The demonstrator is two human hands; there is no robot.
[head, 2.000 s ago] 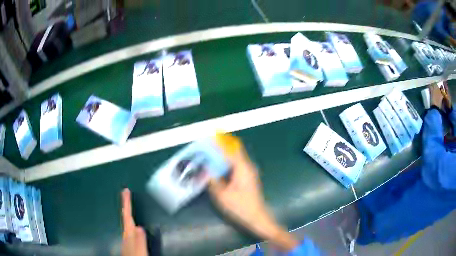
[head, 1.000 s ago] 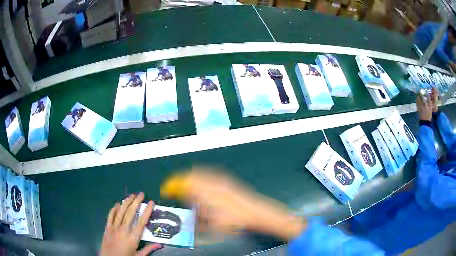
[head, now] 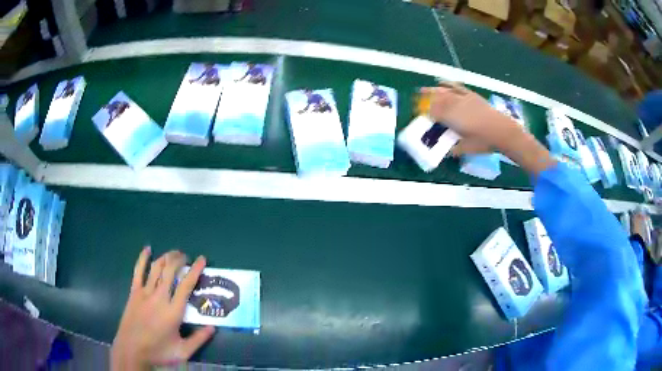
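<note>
A light blue and white printed sleeve (head: 225, 298) with a black watch picture lies flat on the near green bench. My left hand (head: 161, 311) rests over its left end, fingers spread, thumb at the lower edge. My right hand (head: 472, 119), with a yellow-orange finger cot, reaches over the divider rail to the belt. It is closed on a white inner box (head: 430, 141) with a dark watch shape on top, held tilted. The fingertips are partly blurred, and the hand hides the box's right part.
Finished gift boxes (head: 317, 132) lie along the green belt beyond the white divider rail (head: 290, 185). Upright cartons (head: 29, 228) stand at the bench's left edge. More cartons (head: 508, 274) lean at the right, near another worker's hand (head: 642, 226).
My right hand has moved from beside the near sleeve up and right to the belt and taken hold of the white inner box. My left hand stays on the sleeve. The view has shifted.
</note>
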